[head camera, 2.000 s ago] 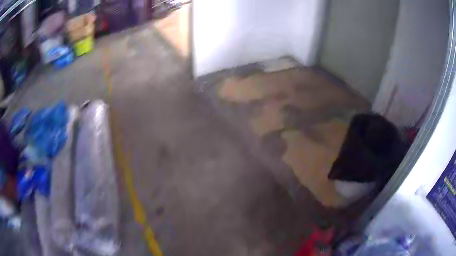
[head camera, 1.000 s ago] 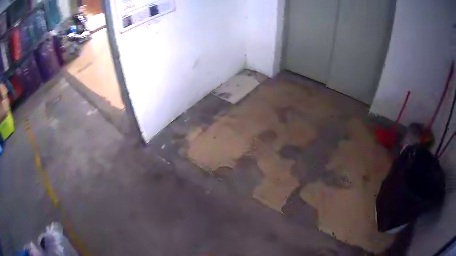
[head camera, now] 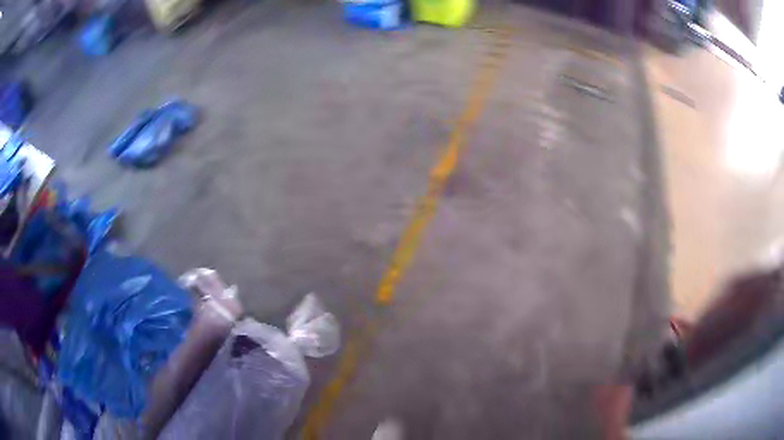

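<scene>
Neither of my hands can be made out in the blurred head view. Nearest me at the lower left lie long rolls in clear film: a pale wide one (head camera: 245,387) with a twisted film end, and a narrower pinkish one (head camera: 185,357) beside it. A crumpled blue plastic sack (head camera: 129,331) lies against the rolls on their left. Another flat blue plastic piece (head camera: 155,133) lies apart on the grey floor.
A yellow line (head camera: 425,210) runs up the concrete floor. A blue container (head camera: 376,12) and a neon yellow item (head camera: 443,9) stand at the top. An orange-tan floor area (head camera: 701,163) is at right. Blurred reddish-brown shapes at the lower right cannot be identified.
The view has swung left. The white wall, grey doors and black bin have left the picture; the wrapped rolls and blue plastic now show at lower left.
</scene>
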